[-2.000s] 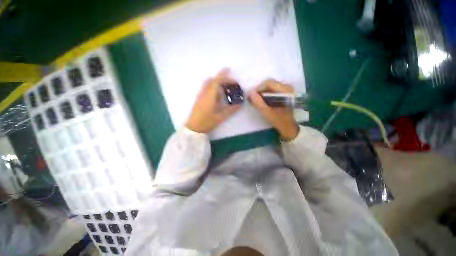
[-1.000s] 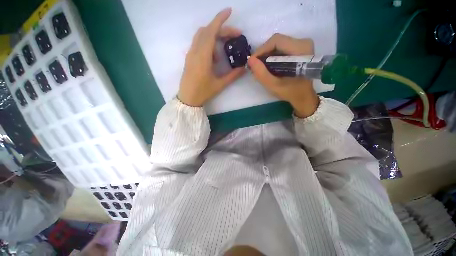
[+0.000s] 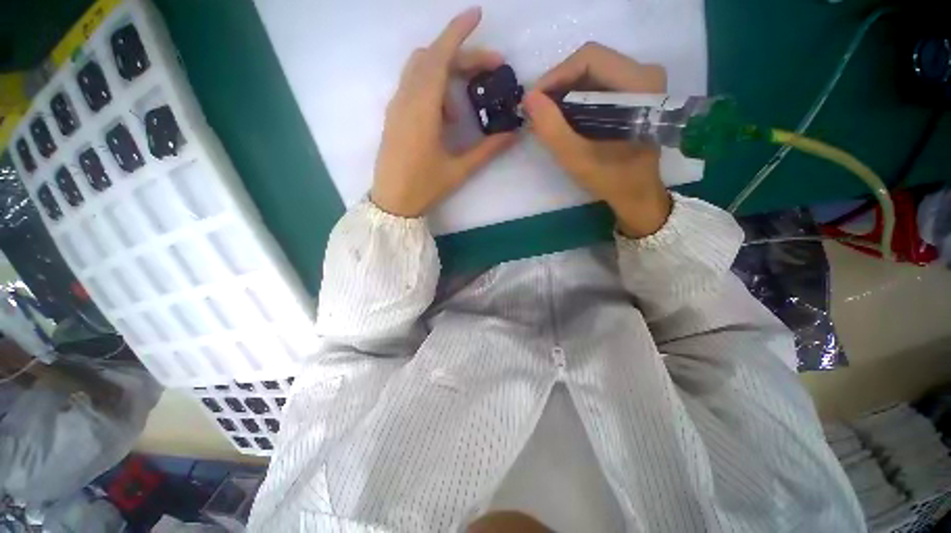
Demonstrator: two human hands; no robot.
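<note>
My left hand [image 3: 422,130] holds a glossy black housing [image 3: 494,100] between thumb and fingers, above a white work sheet [image 3: 344,73]. My right hand [image 3: 615,146] grips a dispensing syringe [image 3: 615,115] like a pen, lying nearly level and pointing left. Its front end is at the housing's right edge; my fingers hide most of the tip, so contact is unclear. The barrel has dark content and a pale label. A green adapter [image 3: 709,128] joins its rear end to a yellowish air hose [image 3: 834,156].
At the left, a white parts tray [image 3: 245,255] has black parts in its upper rows and bare pockets below. A second tray [image 3: 248,441] with black parts lies under its lower end. A green mat [image 3: 793,62], a red object [image 3: 912,234] and a dark plastic bag [image 3: 793,281] are at the right.
Since two seconds ago the view has shifted and sharpened. Since one second ago the syringe's rear has swung slightly, and both hands still hold the same things.
</note>
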